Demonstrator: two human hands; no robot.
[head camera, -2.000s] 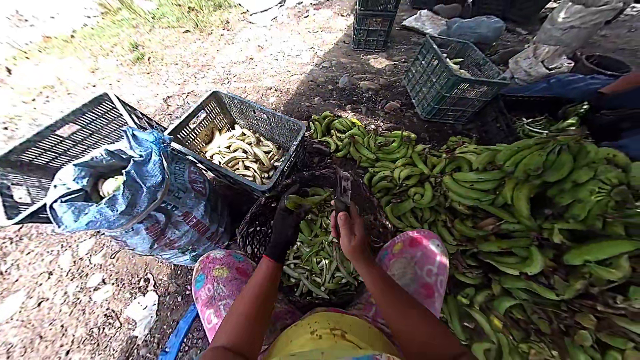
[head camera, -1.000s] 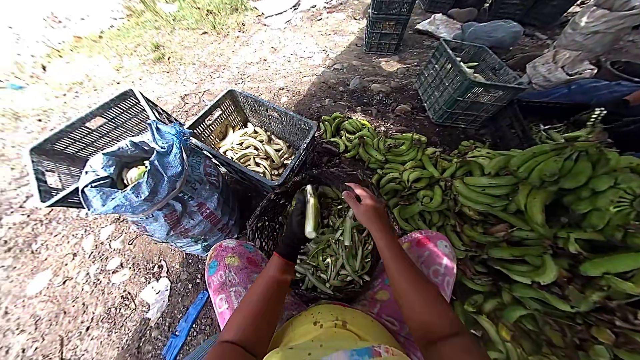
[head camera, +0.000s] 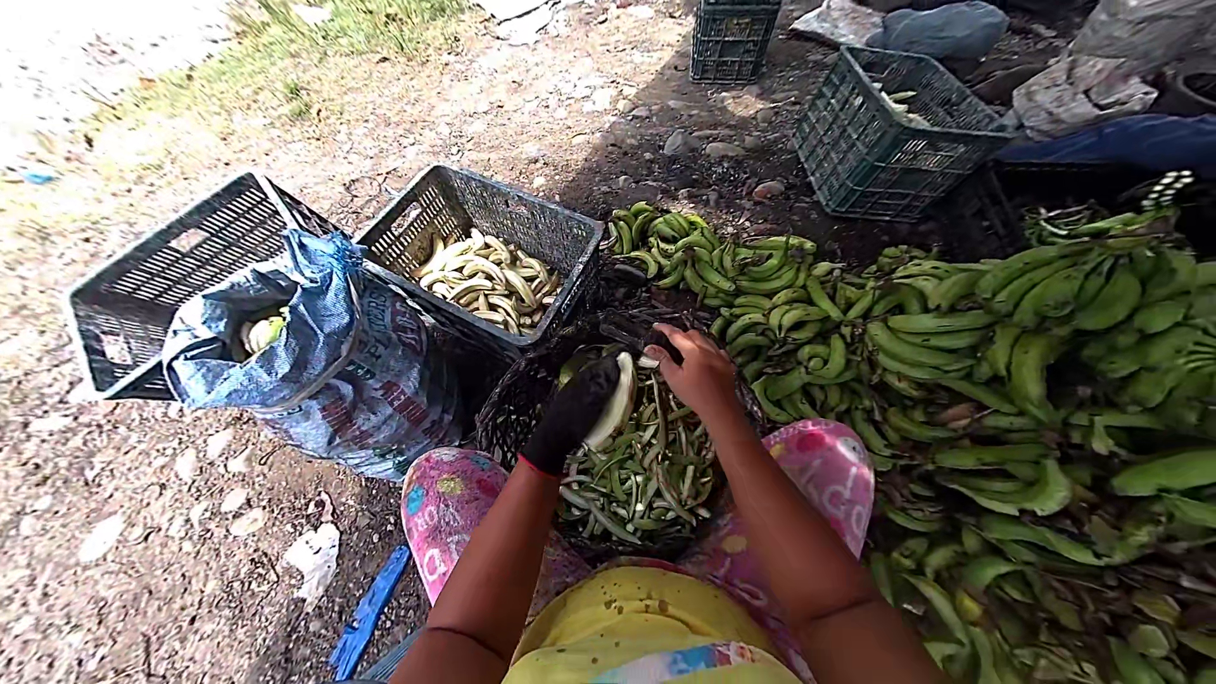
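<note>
My left hand (head camera: 576, 408), in a black glove, grips a pale peeled plantain (head camera: 613, 404) over a dark basket (head camera: 496, 408) between my knees. My bare right hand (head camera: 696, 369) is just to the right, at the plantain's upper end; its fingers are bent, with something dark by the fingertips that I cannot make out. Green peels (head camera: 655, 465) fill the basket below both hands. Peeled plantains (head camera: 491, 282) lie in a dark plastic crate (head camera: 560, 223) beyond my left hand. Green plantains (head camera: 950, 351) in bunches are heaped on my right.
A blue woven sack (head camera: 351, 380) stands at the left, against another crate (head camera: 123, 313). Farther off are a green crate (head camera: 883, 152), stacked crates (head camera: 731, 43) and more sacks (head camera: 1083, 95). A blue strip (head camera: 372, 613) lies on the stony ground near my left knee.
Two seconds ago the peeled plantain did not show; one second ago it stood upright in my left hand. It is now tilted, and my right hand has come closer to it.
</note>
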